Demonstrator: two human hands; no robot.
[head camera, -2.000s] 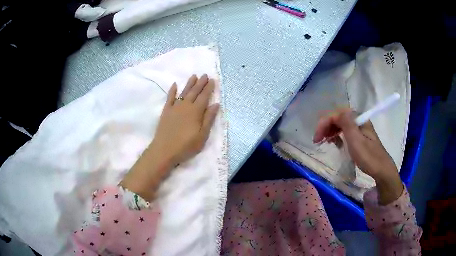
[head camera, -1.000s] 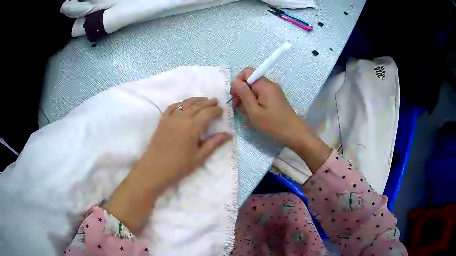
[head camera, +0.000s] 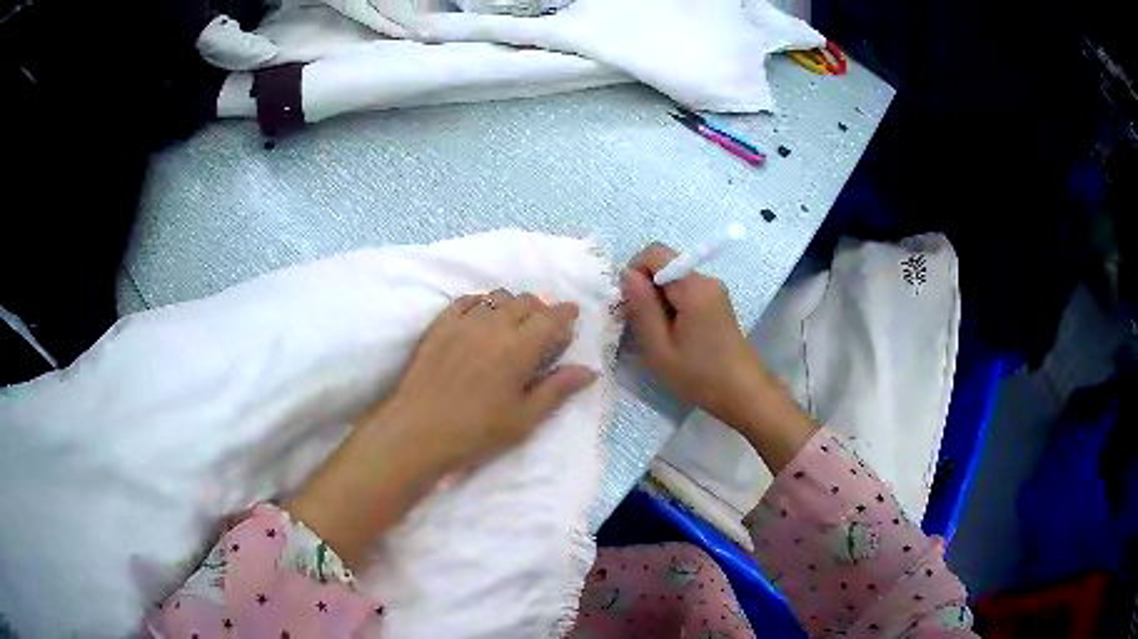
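Observation:
A white garment (head camera: 312, 312) lies spread over the table's near left part. Its raw right edge (head camera: 604, 412) is fringed with short threads. My left hand (head camera: 487, 375) lies flat on the cloth near that edge, fingers slightly bent, gripping nothing. My right hand (head camera: 684, 327) is closed on a white-handled tool (head camera: 701, 255) just right of the edge, near its upper corner. The handle points up and right; the tool's tip cannot be made out against the fringe.
White garments (head camera: 499, 63), one with a dark band, lie along the table's (head camera: 412, 175) far side. Pink and blue snips (head camera: 721, 137), dark scraps and orange-yellow scissor loops (head camera: 824, 58) lie far right. White garments (head camera: 874, 362) hang over a blue bin (head camera: 967, 437) at right.
My right hand came from over the bin to the fringed edge, still with the tool. The view has shifted, showing more of the far table. The upper part of the edge now looks bent.

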